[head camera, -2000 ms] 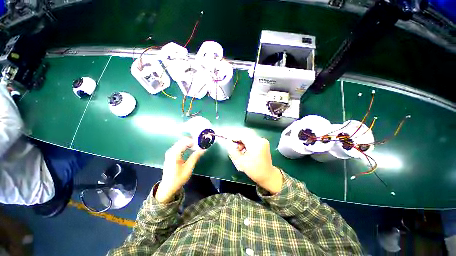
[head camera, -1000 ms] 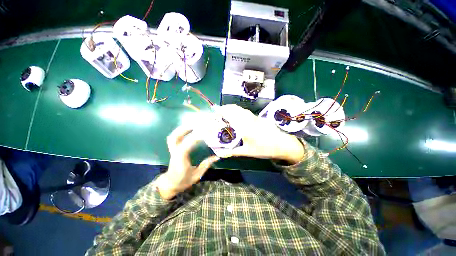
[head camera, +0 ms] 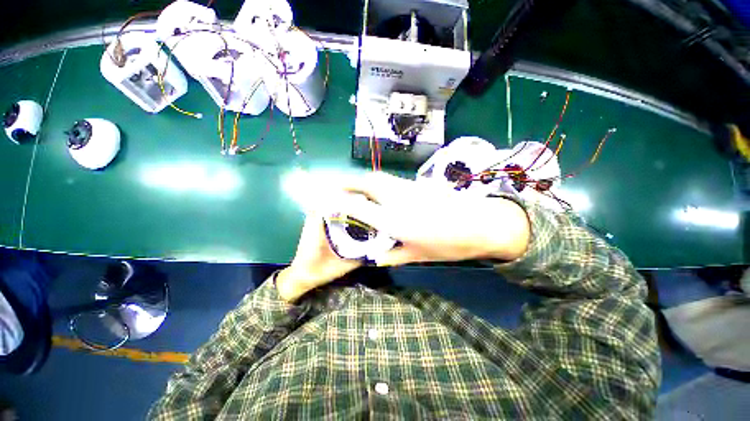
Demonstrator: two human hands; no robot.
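Note:
A white unit [head camera: 359, 234] with a dark centre and a yellow wire is held between both my hands, near the front edge of the bench. My left hand [head camera: 322, 251] grips it from the left and below. My right hand [head camera: 419, 220] covers its top and right side, overexposed, so its fingers are hard to make out. Red wires rise behind my right hand. Joined units [head camera: 530, 160] with dark centres and trailing wires stand to the right, partly behind my right hand and sleeve.
White housings [head camera: 293, 78] with wires stand at the back left. Two camera ball heads, one nearer [head camera: 100, 144] and one at far left [head camera: 25, 121], lie on the green bench [head camera: 206, 222]. The screw feeder [head camera: 411, 70] stands behind my hands. A stool [head camera: 136, 304] is below left.
The ball head and wires between my hands have become a single white unit gripped by both. My right hand has closed over its top. The view has shifted right and down.

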